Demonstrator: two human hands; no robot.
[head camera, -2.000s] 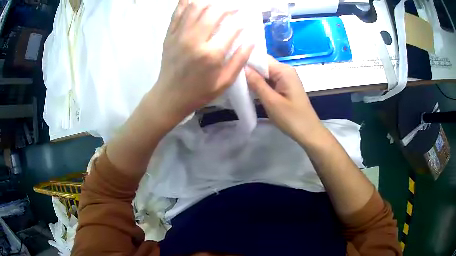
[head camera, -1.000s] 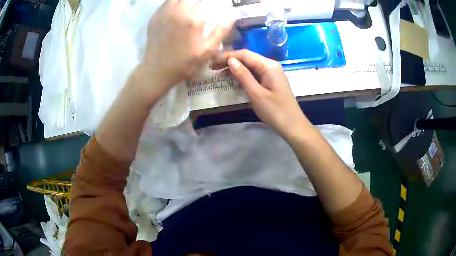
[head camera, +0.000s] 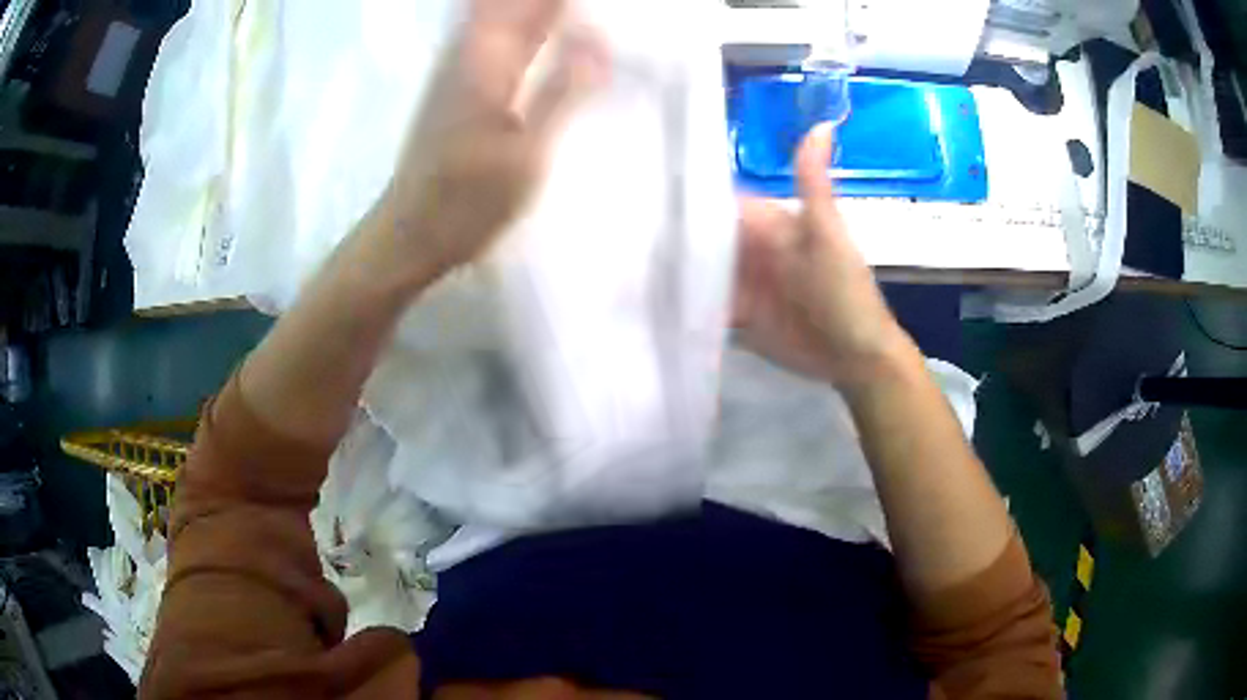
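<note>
A white garment panel (head camera: 622, 287) hangs blurred from the table top down over the lap, between my two hands. My left hand (head camera: 499, 123) is blurred at the panel's upper left, its fingers bent near the cloth; whether it grips the cloth cannot be told. My right hand (head camera: 807, 267) is at the panel's right edge with the thumb up; its fingers are partly behind the cloth, so its grip is unclear. More white cloth (head camera: 793, 438) lies across the lap on the navy apron (head camera: 684, 615).
A heap of white cut pieces (head camera: 322, 151) lies at the table's left. A blue tray (head camera: 944, 137) and part of the white machine (head camera: 916, 30) are right of the panel. A white strip (head camera: 1119, 178) hangs over the table edge. A yellow basket (head camera: 130, 445) stands lower left.
The white panel has come up between my hands and now covers the table edge. My right hand has moved right and lower, its thumb now raised. My left hand has shifted slightly.
</note>
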